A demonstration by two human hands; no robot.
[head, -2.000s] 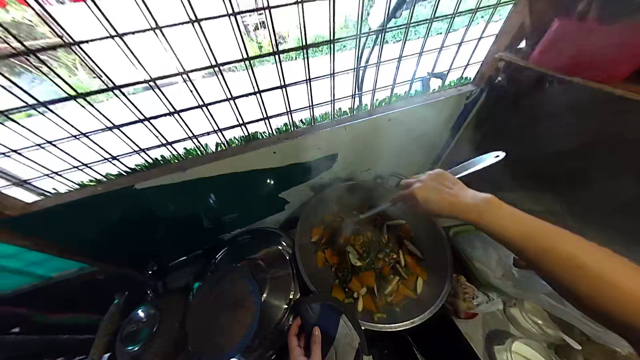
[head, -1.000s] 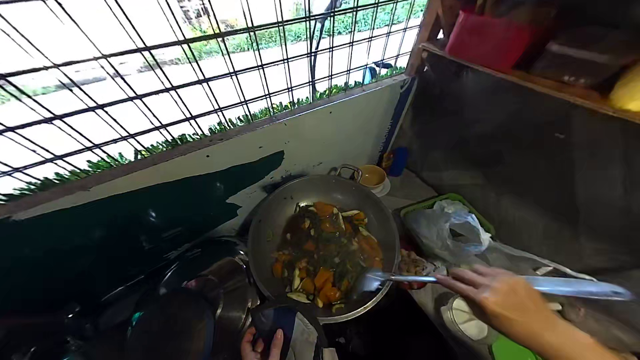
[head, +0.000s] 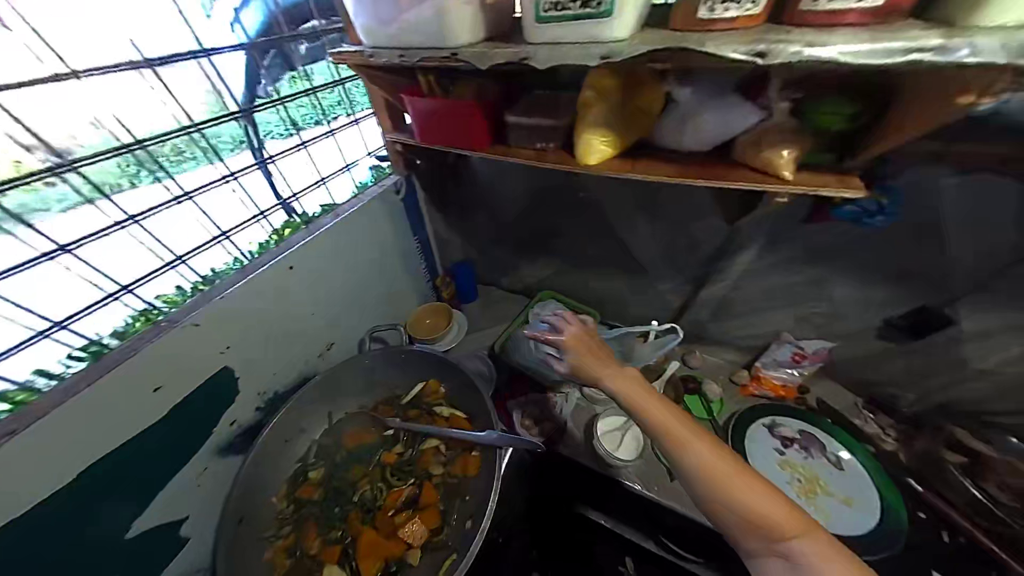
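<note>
My right hand [head: 574,346] reaches over the counter, its fingers spread on or just above a thin plastic bag [head: 524,352] in a green-rimmed tray [head: 578,302]. Whether the fingers grip the bag is unclear. Left of it stands a large metal wok [head: 272,448] with orange squash chunks, greens and pale slices in liquid. A metal spatula [head: 480,436] rests in the wok, its handle over the right rim, with no hand on it. My left hand is outside this view.
Right of the wok are a jar of white contents [head: 618,437] with a spoon, a green-rimmed plate [head: 812,472] with chopped bits, and a plastic packet [head: 788,364]. A brown bowl [head: 432,322] stands behind the wok. A wooden shelf [head: 640,166] with bags and tubs crosses above; wire mesh [head: 184,120] is at left.
My right hand has let go of the spatula, which now lies in the wok, and has moved to the plastic bag. My left hand has left the view. The view has swung right.
</note>
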